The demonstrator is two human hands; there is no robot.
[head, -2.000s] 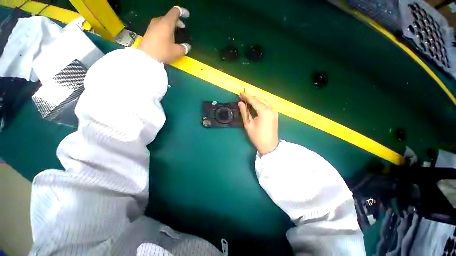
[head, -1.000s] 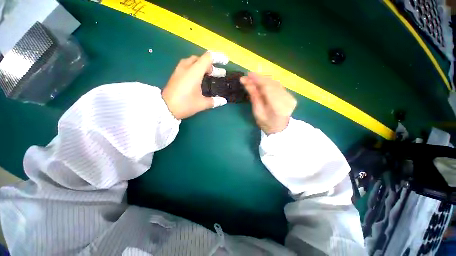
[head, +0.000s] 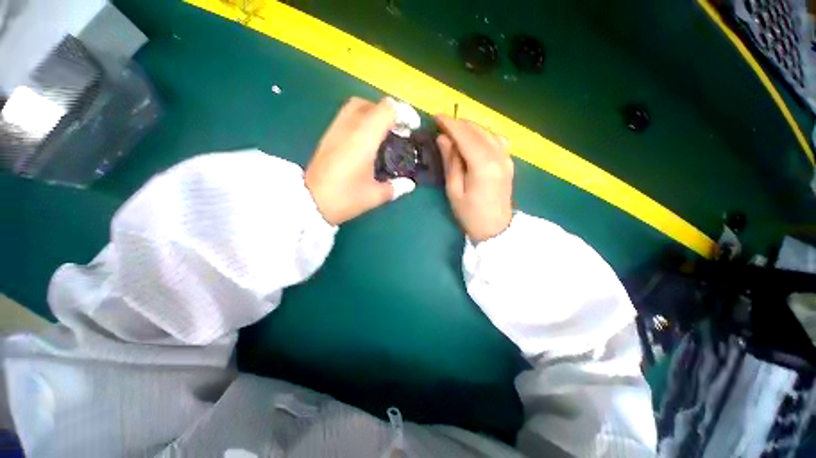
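Observation:
A round black part sits at the left portion of a flat black block, the fixture, in front of me. My left hand, with white finger cots, grips the round part between thumb and fingers from the left. My right hand is at the fixture's right end with bent fingers. A thin dark line stands up at its fingertips; I cannot tell if it is a tool. The fingers hide the fixture's right end.
A yellow edge strip runs diagonally beyond my hands. Several black discs lie on the green belt. A clear bag with striped grey material is at the left. A small pale speck lies on the mat. Dark equipment is at the right.
My left hand has come back from the belt to the fixture, with a round black part now between its fingers. My right hand stays at the fixture's right end. The view has shifted.

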